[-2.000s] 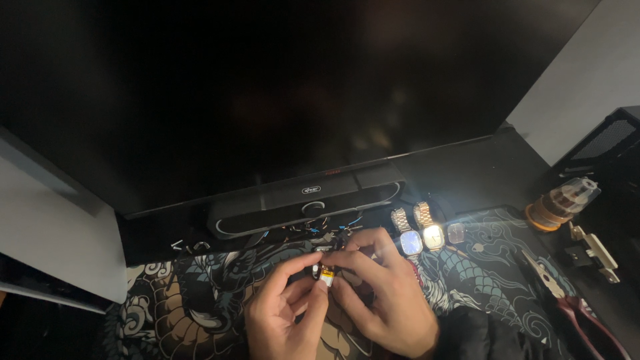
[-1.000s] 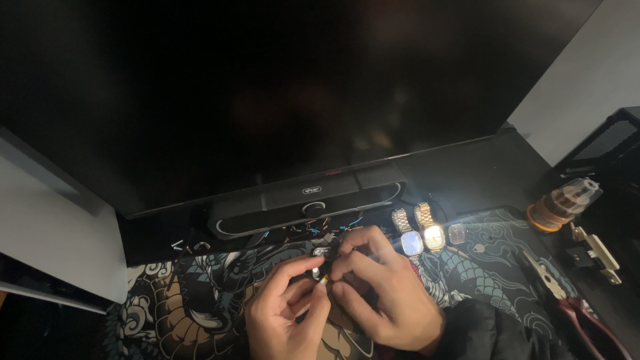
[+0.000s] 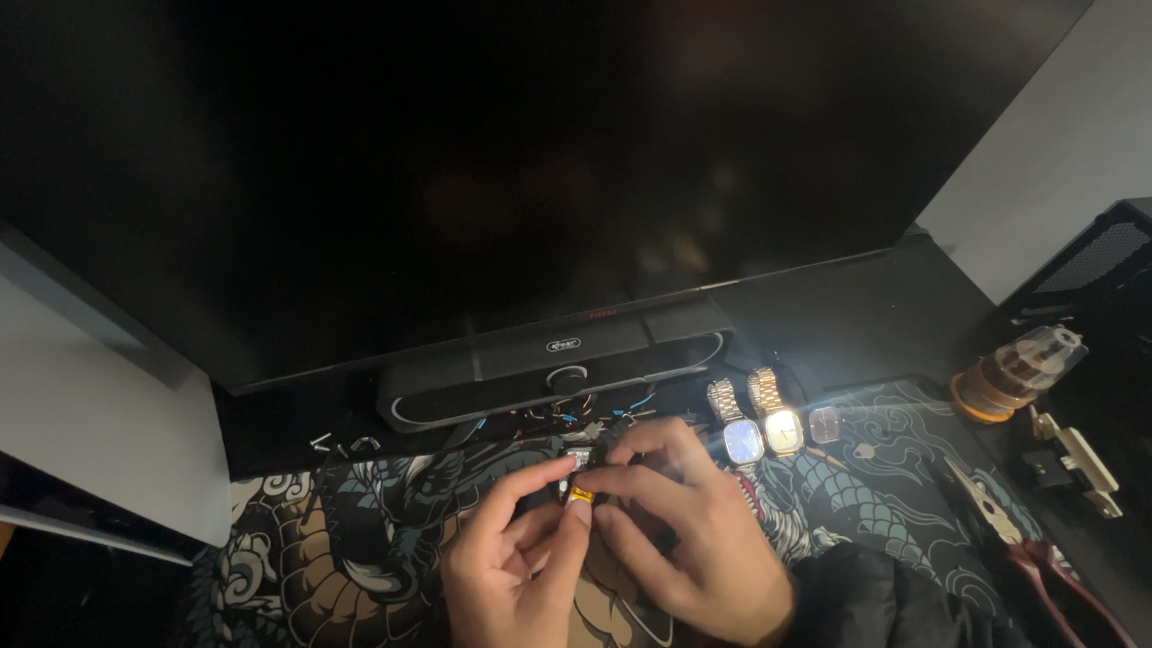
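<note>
My left hand (image 3: 522, 558) grips a small dark electronic part (image 3: 579, 477) with a silvery top and a yellow-orange lower piece, pinched between thumb and index finger. From the right, my right hand (image 3: 693, 531) touches the same part with its bent fingertips, which cover some of it. Both hands are above the dragon-patterned desk mat. Beyond my right hand lie a wristwatch with a blue-lit face (image 3: 743, 442) and a gold-coloured wristwatch (image 3: 783, 432), with a small dark square piece (image 3: 824, 424) beside them.
A black soundbar (image 3: 558, 373) stands under a large dark screen (image 3: 540, 180). Loose wires (image 3: 585, 414) lie in front of it, small metal pieces (image 3: 365, 445) to the left. At right are needle-nose pliers (image 3: 1008, 535), an orange-based container (image 3: 1017, 373) and a cream-coloured bracket (image 3: 1080, 463).
My right hand's fingers have shifted slightly around the small part. The yellow-orange piece, largely covered one second ago, shows more now. My left hand keeps its pinch.
</note>
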